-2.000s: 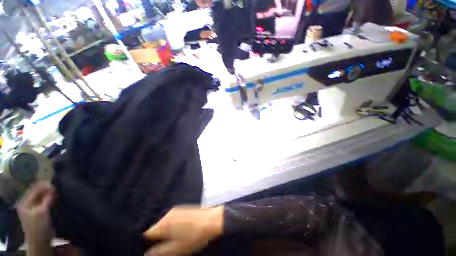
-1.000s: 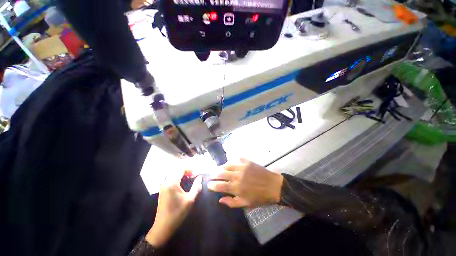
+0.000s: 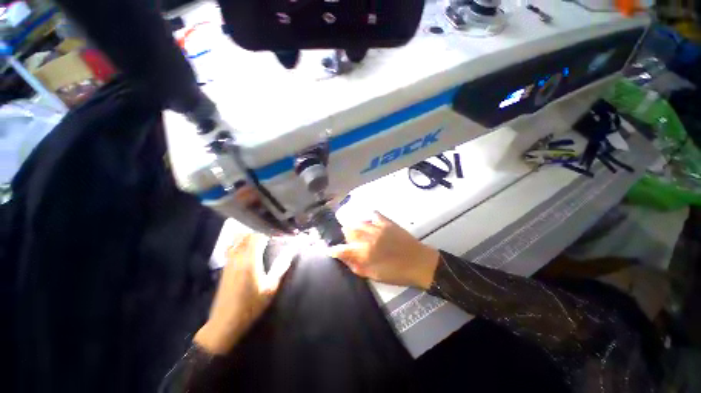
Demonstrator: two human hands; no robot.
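Observation:
A black garment piece (image 3: 327, 322) lies under the left end of the white sewing machine (image 3: 400, 157) and hangs down toward the lap. My left hand (image 3: 242, 288) holds its edge just left of the bright needle area; thumb and fingers are around the cloth. My right hand (image 3: 388, 253) lies at the cloth's right edge beside the needle area, fingertips on the cloth; whether it grips is unclear. Glare and the head hide the needle and presser foot. A large black garment pile (image 3: 92, 246) fills the left side.
A phone (image 3: 323, 23) and a thick black holder arm (image 3: 138, 54) stand over the head. Black-handled scissors (image 3: 436, 170) lie under the arm. Small tools (image 3: 549, 152) lie at the bed's right end. A ruler strip (image 3: 507, 249) edges the bed. A green basket (image 3: 653, 146) is at right.
Two seconds ago both hands were on the garment left of the machine; then they moved to the needle area. Since one second ago they have shifted slightly, and the phone sits higher in view.

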